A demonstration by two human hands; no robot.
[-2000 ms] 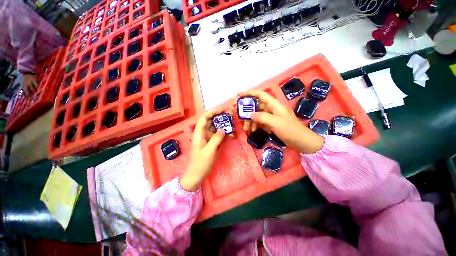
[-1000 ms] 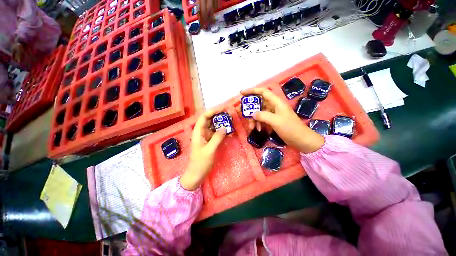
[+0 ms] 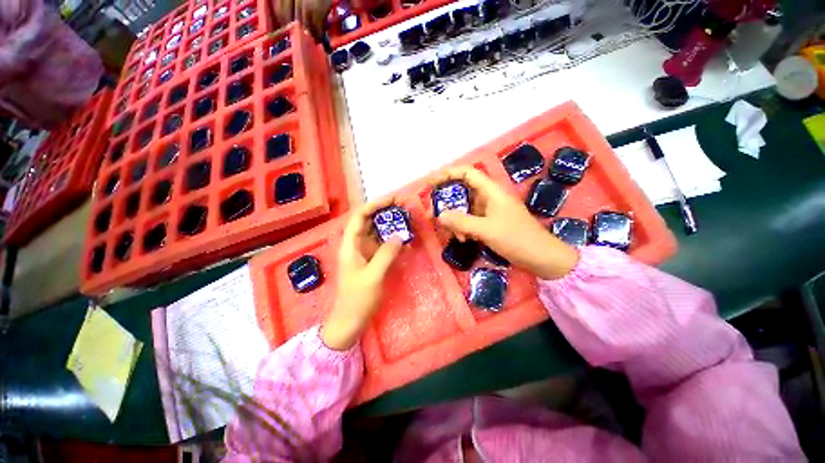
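Note:
My left hand [image 3: 360,280] holds a smartwatch head [image 3: 393,225] with a lit screen, its thumb at the lower edge. My right hand [image 3: 493,222] holds a second smartwatch head [image 3: 450,198], also lit, with the thumb on its lower part. Both are held side by side above the orange-red shallow work tray [image 3: 412,335]. One dark watch [image 3: 305,272] lies in the tray's left recess. Several dark watches lie in the right recess, some partly hidden under my right hand, such as this one [image 3: 488,288].
Gridded storage trays [image 3: 298,217] filled with watches stand at left. A record sheet [image 3: 213,339] and yellow slip [image 3: 105,362] lie at lower left. A pen [image 3: 672,183] lies on white paper at right. Wired black fixtures [image 3: 484,50] line the back. Another person's sleeve [image 3: 50,68] shows upper left.
The right watch's screen changed from text lines to an icon grid, then that watch lowered slightly. A second small dark piece now shows by the back tray. The view shifted slightly.

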